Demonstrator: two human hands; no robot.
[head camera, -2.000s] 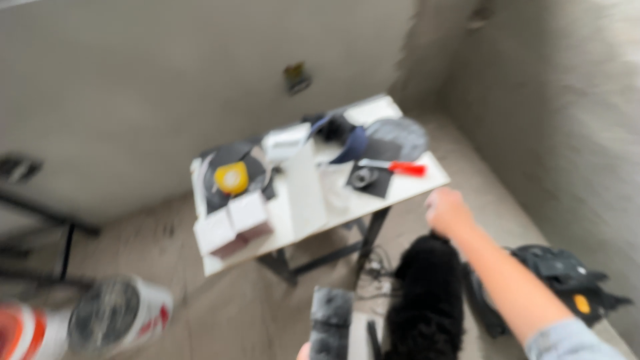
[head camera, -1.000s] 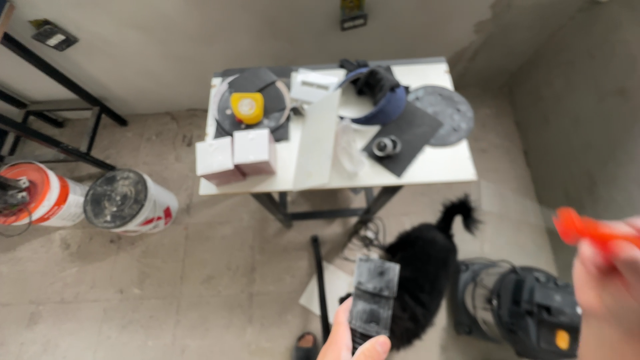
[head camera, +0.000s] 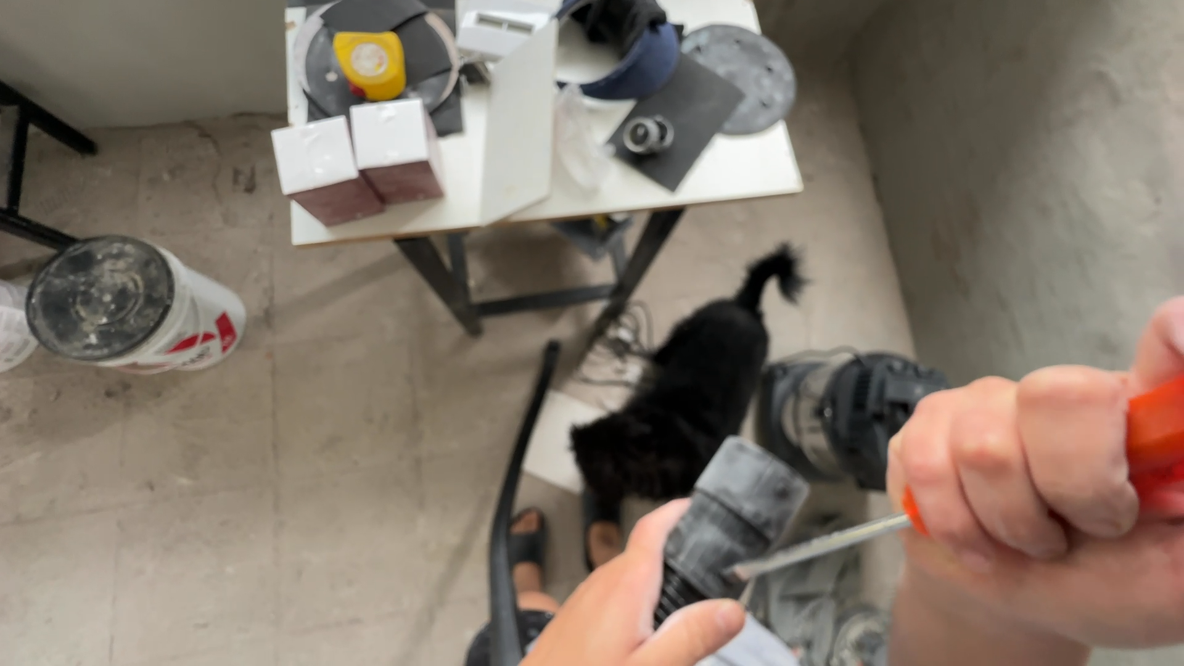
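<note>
My left hand (head camera: 638, 592) grips a dusty black hose connector (head camera: 735, 504), whose ribbed hose end lies between the thumb and fingers at the bottom centre. In my right hand (head camera: 1027, 481) is a screwdriver (head camera: 823, 546) with a red-orange handle, gripped in the closed fist. Its metal shaft points left and down, and the tip meets or lies just over the side of the connector. Part of the handle is hidden by the fingers.
A black dog (head camera: 694, 398) stands just beyond my hands, beside a vacuum cleaner (head camera: 851, 416). A white table (head camera: 407, 227) holds boxes (head camera: 398, 148), a yellow tape measure (head camera: 370, 63) and a dark sanding disc (head camera: 745, 79). A lidded bucket (head camera: 199, 314) stands left. A black tube (head camera: 518, 462) rises near sandalled feet.
The screwdriver, on the table two seconds ago, is now in my right hand. Since one second ago that hand has brought its tip over to the connector in my left hand.
</note>
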